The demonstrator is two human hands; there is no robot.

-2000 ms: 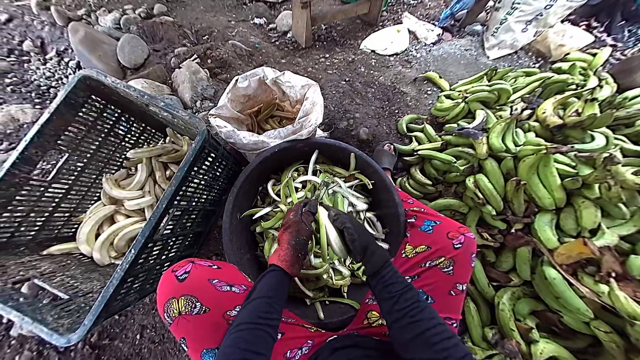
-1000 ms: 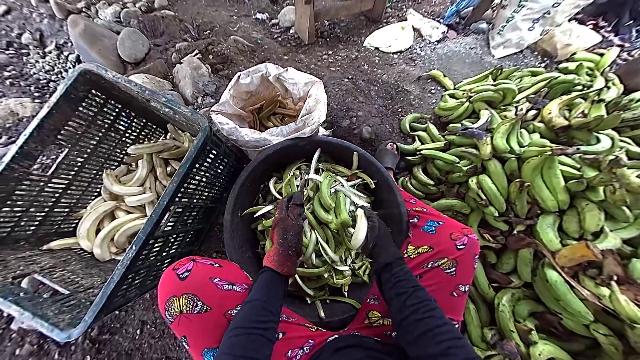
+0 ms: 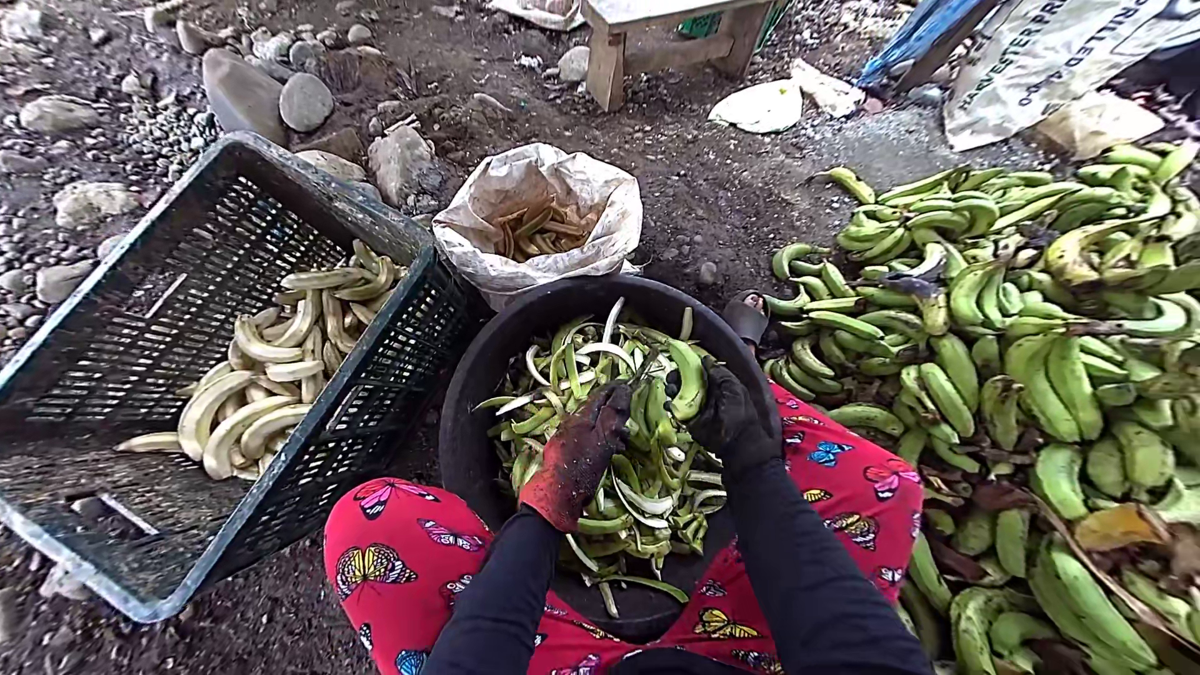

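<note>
My left hand [image 3: 583,452], in a soiled red and dark glove, is over the left middle of a black round tub [image 3: 466,412]. Its fingers close around something thin that points up and right, perhaps a blade, too small to tell. In a black glove, my right hand [image 3: 729,412] holds a green unpeeled banana [image 3: 689,379] at the tub's right side. Strips of green banana peel [image 3: 647,506] fill the tub beneath both hands. Left of the tub, peeled bananas [image 3: 253,417] lie in a tilted dark plastic crate [image 3: 225,553].
A white sack [image 3: 478,202] with brownish peels stands just behind the tub. A large heap of green bananas [image 3: 1059,375] covers the ground at right. Stones [image 3: 244,94] lie behind the crate. A wooden bench [image 3: 607,66] stands farther back. My bent legs flank the tub.
A pale, peeled banana showed by my right hand one second ago; now a green unpeeled one is there. My left hand has moved right, closer to it.
</note>
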